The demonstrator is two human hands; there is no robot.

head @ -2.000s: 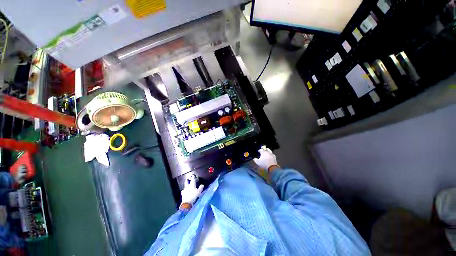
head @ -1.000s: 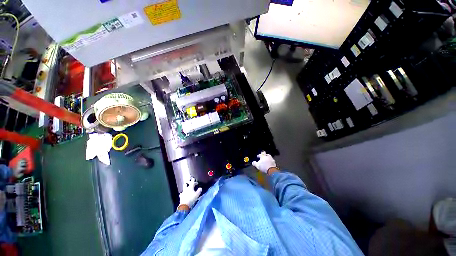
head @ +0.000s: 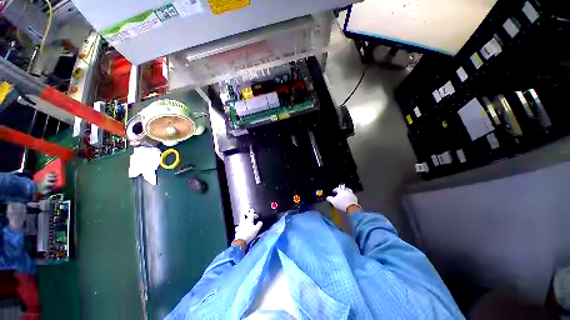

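The test fixture (head: 281,169) stands in front of me, its black bed bare at the front with a row of coloured buttons on the near edge. The green power supply board (head: 269,103) lies at the back of the bed, its rear part under the clear guard. My left hand (head: 248,226), in a white glove, rests at the fixture's front left corner. My right hand (head: 343,197), also gloved, rests at the front right corner, right of the buttons. Both hands are away from the board. Their fingertips are too small to read clearly.
Left, on the green bench, are a fan (head: 167,121), yellow tape roll (head: 169,159), white cloth (head: 145,164) and small black object (head: 198,184). Red-orange bars cross the far left, near another worker's blue sleeve (head: 15,186). A monitor (head: 419,22) and black rack (head: 475,94) stand right.
The board has slid back from the front of the bed to under the clear guard, baring the bed's front. Both hands stay at the front corners. The whole view has shifted somewhat.
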